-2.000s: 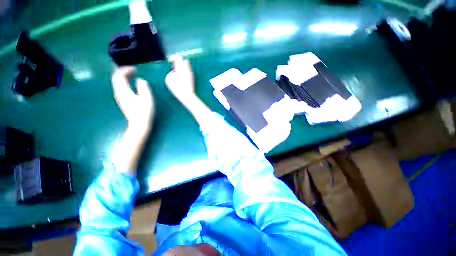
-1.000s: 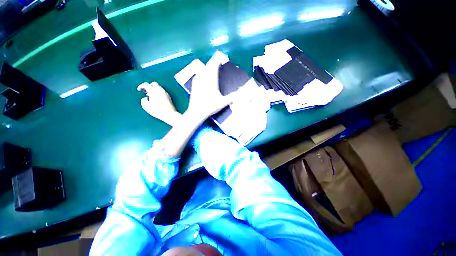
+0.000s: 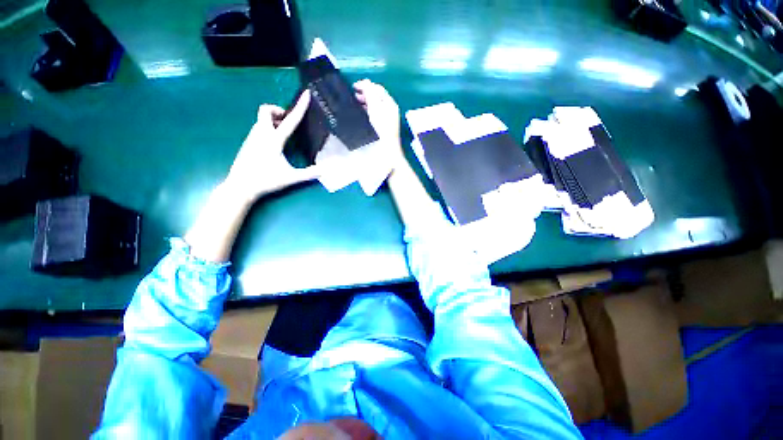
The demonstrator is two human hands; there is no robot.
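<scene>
A part-folded carton (image 3: 339, 110) with a black printed panel is held just above the green bench, between my two hands. White flaps stick out at its top and lower end. My left hand (image 3: 266, 150) grips its left side, with the thumb near the black panel. My right hand (image 3: 380, 125) grips its right side. A pile of flat carton blanks (image 3: 472, 168) lies right of my right hand. A second, fanned blank stack (image 3: 592, 172) lies further right, with many dark edges showing.
Open black boxes with upright lids stand at the back left (image 3: 77, 51) and just behind the held carton (image 3: 249, 34). Formed black cartons (image 3: 86, 234) stand at left. A white ring (image 3: 735, 99) is at far right. Brown cardboard boxes (image 3: 640, 344) are below the bench.
One second ago my left hand was over the near blank pile and my right hand was empty. Now both hands hold a part-folded carton left of the piles. The camera view has shifted.
</scene>
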